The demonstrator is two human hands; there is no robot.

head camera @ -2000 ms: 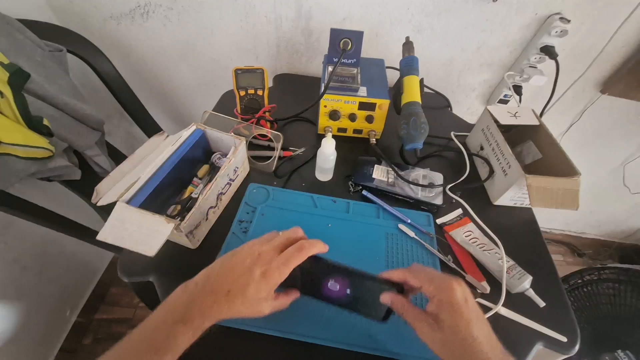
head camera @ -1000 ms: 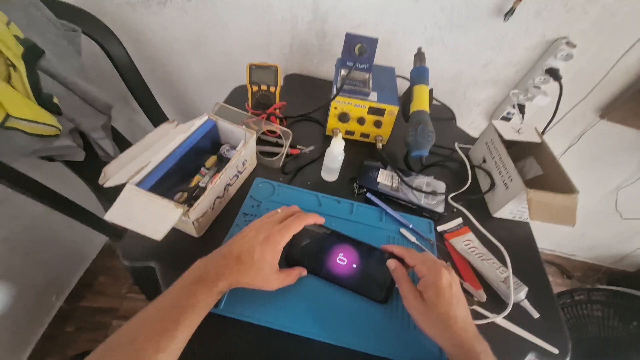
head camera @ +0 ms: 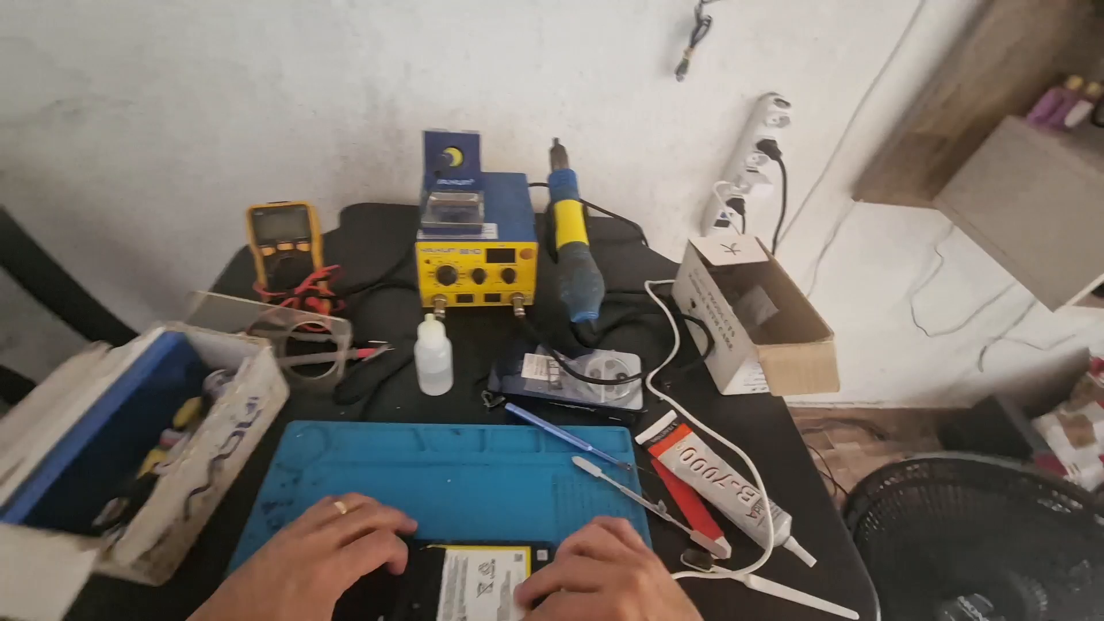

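At the bottom edge, a phone [head camera: 414,565] lies on the blue silicone mat [head camera: 431,487], its battery [head camera: 483,582] with a printed label and yellow edge exposed. My left hand [head camera: 323,552] is at the phone's left side, fingers bent over its edge. My right hand [head camera: 599,573] reaches over the battery's right side, fingertips at its label. The lower parts of the phone and both hands are cut off by the frame. Right of the mat's centre lie a blue pen-like tool [head camera: 565,434] and a metal spatula [head camera: 621,490]. Whether either hand grips the phone is unclear.
A soldering station [head camera: 477,272] with hot air gun [head camera: 571,241], a multimeter [head camera: 285,246] and a dropper bottle [head camera: 434,358] stand behind. Left is an open tool box [head camera: 203,470]; right are a glue tube [head camera: 716,474], red tool [head camera: 690,500], white cable [head camera: 733,444] and open carton [head camera: 733,332].
The phone's lit screen showed in both earlier frames; now its battery side shows. The view has moved, putting the hands and phone at the bottom edge.
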